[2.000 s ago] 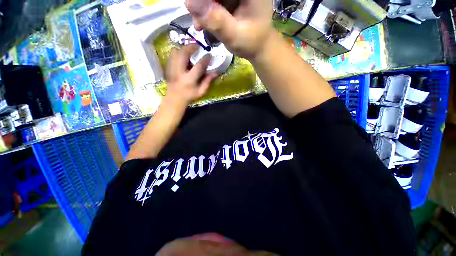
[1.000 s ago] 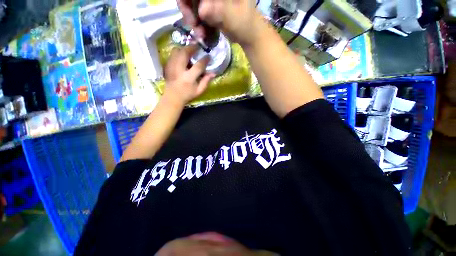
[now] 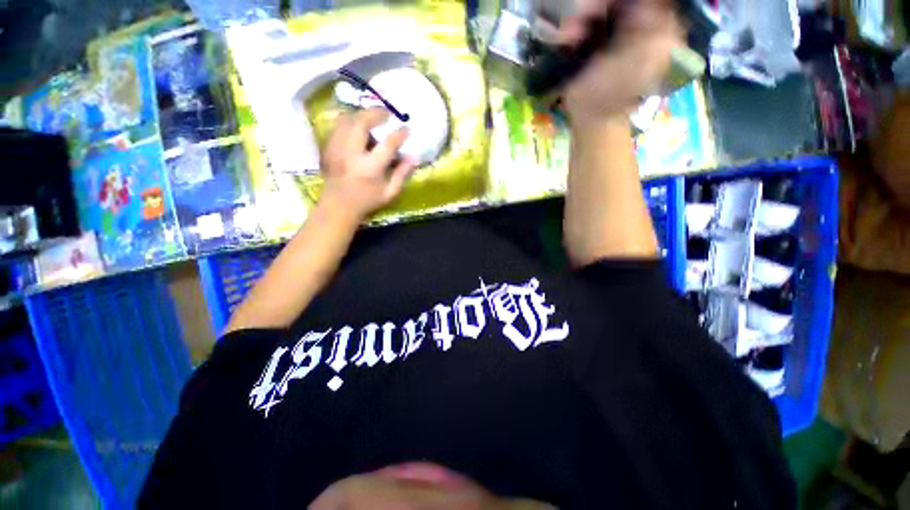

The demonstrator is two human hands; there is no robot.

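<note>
A white round cover (image 3: pixel 424 105) lies in the white holding fixture (image 3: pixel 274 110), on the yellow surface. A thin dark lead wire (image 3: pixel 374 92) runs across its upper left side and ends near its middle. My left hand (image 3: pixel 364 164) has its bent fingers on the cover's lower left edge and holds it there. My right hand (image 3: pixel 624 70) is raised at the upper right, away from the cover, and blurred. It is closed around a dark, blurred thing, which looks like the electric screwdriver (image 3: pixel 571 62). The screwdriver's tip cannot be made out.
The screw feeder (image 3: pixel 509 38) is partly hidden behind my right hand. White parts (image 3: pixel 748 45) lie at the back right. A blue crate (image 3: pixel 820 289) at the right holds white-and-black parts. Another blue crate (image 3: pixel 110 349) is at the left. A dark box (image 3: pixel 38 169) and printed mats (image 3: pixel 125 204) lie left.
My right hand has moved from above the cover to the upper right, by the feeder, with the dark tool. More of the cover shows. My left hand has stayed on the cover.
</note>
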